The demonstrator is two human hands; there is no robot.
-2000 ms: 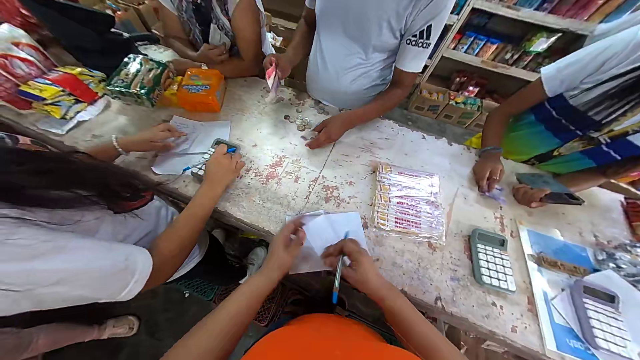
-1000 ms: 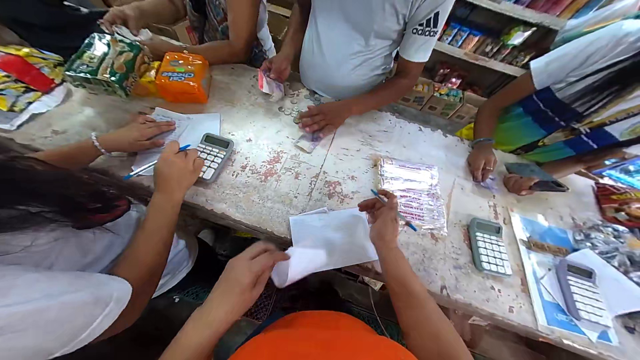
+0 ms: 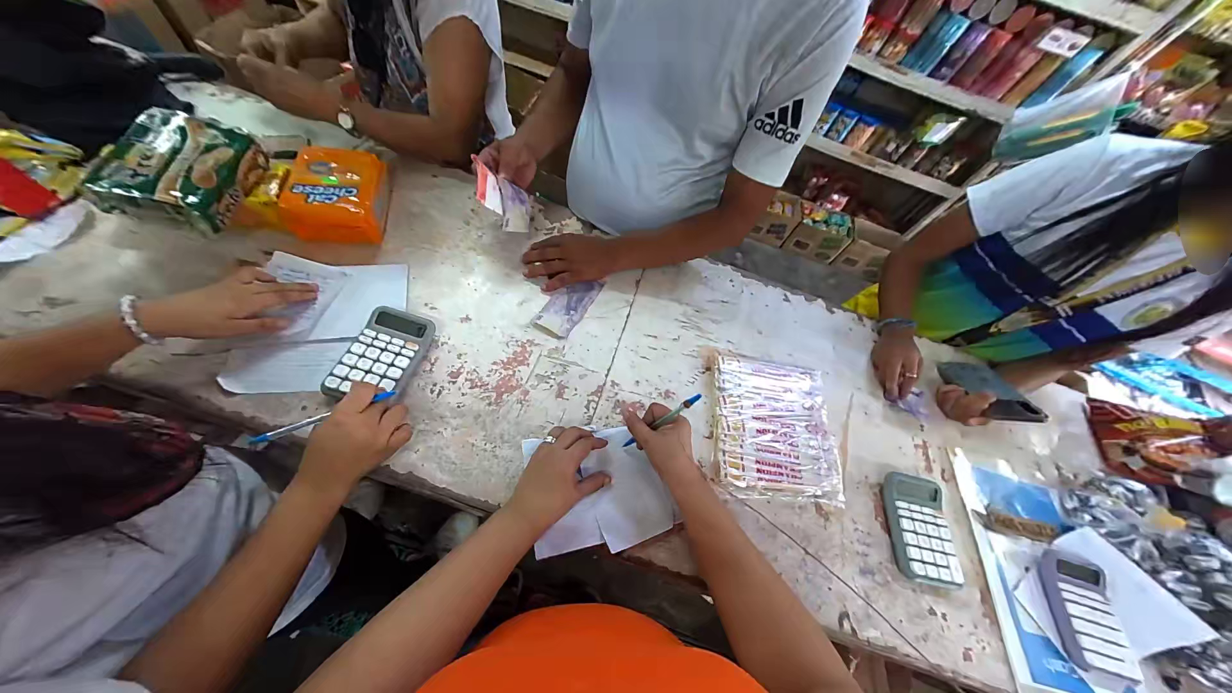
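Observation:
White paper sheets (image 3: 626,496) lie at the near edge of the worn wooden counter (image 3: 500,318). My left hand (image 3: 563,476) rests on the sheets with its fingers spread, a ring on one finger. In my right hand (image 3: 664,443) is a blue ballpoint pen (image 3: 685,411), its lower end toward the paper. Right of the sheets lies a clear plastic pack of white sachets (image 3: 775,428). A grey calculator (image 3: 922,529) stands apart, farther right.
At left a co-worker's hand (image 3: 361,433) holds a pen beside a calculator (image 3: 380,353). Across the counter a person's hand (image 3: 568,260) touches a banknote (image 3: 568,308). An orange snack pack (image 3: 335,192) sits far left, a purple calculator (image 3: 1088,611) at right.
My left hand has moved from the lifted edge of the paper onto the sheets. The pen in my right hand now points down toward them. The co-worker's left hand has moved on their papers.

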